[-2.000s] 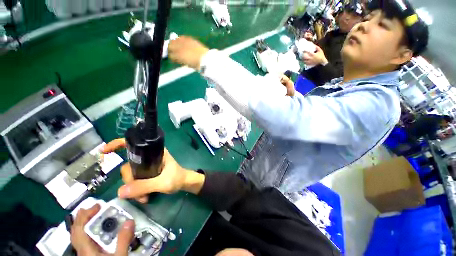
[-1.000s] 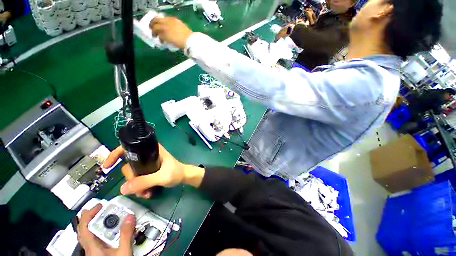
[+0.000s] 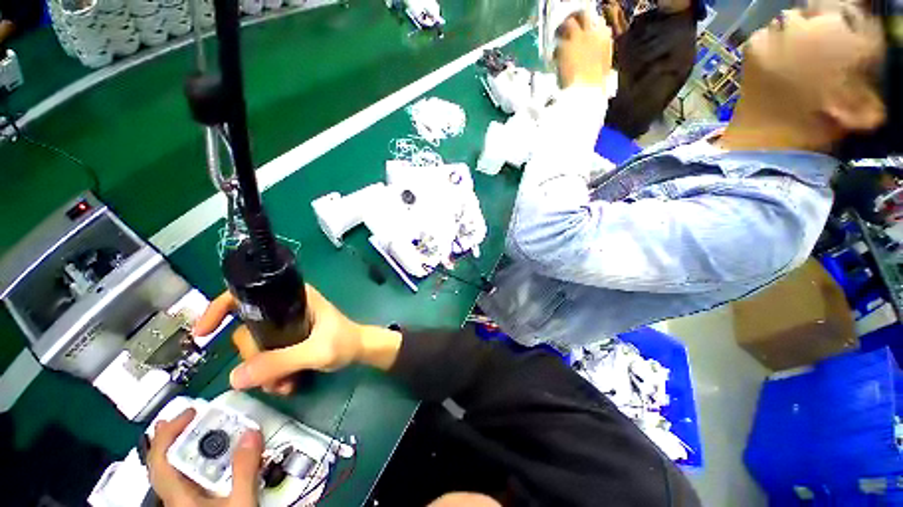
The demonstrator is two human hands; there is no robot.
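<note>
My right hand is wrapped around the black electric screwdriver, which hangs from above on a black cord. The screwdriver's lower tip is hidden by the hand. My left hand holds the square white front of a camera housing at the bottom left, with fingers on its left side and thumb on its right. The dark round lens faces up between them. Wire leads trail from the open white part on the right, beside the thumb.
The grey screw feeder stands left of the screwdriver. Other white housings and thin white loops lie on the green bench. A coworker in a light denim jacket sits close at right. A blue crate of white parts is below.
The coworker's arm has drawn back from over the conveyor to the right, with a white part in hand. My two hands keep nearly the same pose on the screwdriver and housing.
</note>
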